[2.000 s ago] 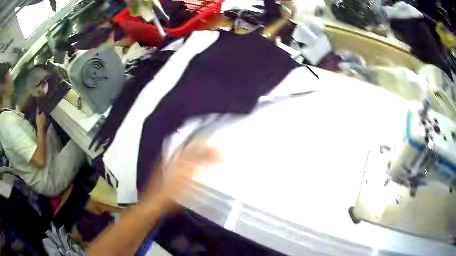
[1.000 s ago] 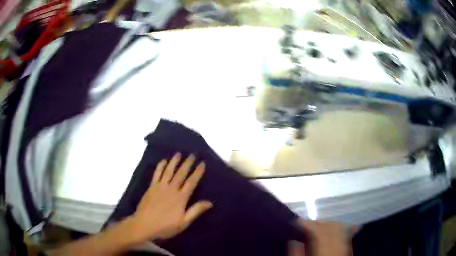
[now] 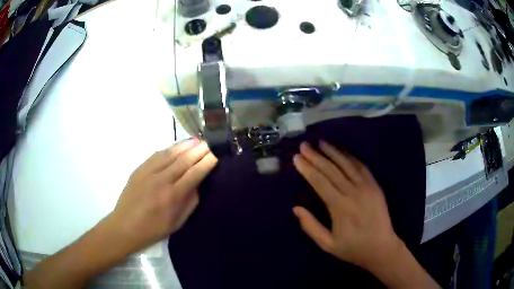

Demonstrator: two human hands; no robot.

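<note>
A dark purple-black garment panel (image 3: pixel 242 231) lies on the table and reaches under the white sewing machine head (image 3: pixel 338 56). My left hand (image 3: pixel 166 186) rests at the panel's left edge, its fingertips beside the shiny guard (image 3: pixel 213 96). My right hand (image 3: pixel 346 209) lies flat on the panel with fingers spread, right of the needle area. The panel's far edge runs beneath the machine arm. The needle and presser foot are mostly hidden by the head, so their contact with the cloth cannot be told.
More dark panels with pale pieces (image 3: pixel 51 68) lie at the far left. A measuring tape (image 3: pixel 462 197) runs along the table edge at right. Black-and-yellow snips (image 3: pixel 468 148) lie at the right end of the machine bed. A control panel (image 3: pixel 491 108) is on the head's right.
The view has moved closer to the machine. The dark panel, earlier at the near table edge, now lies under the head. Both hands have moved up beside the needle area.
</note>
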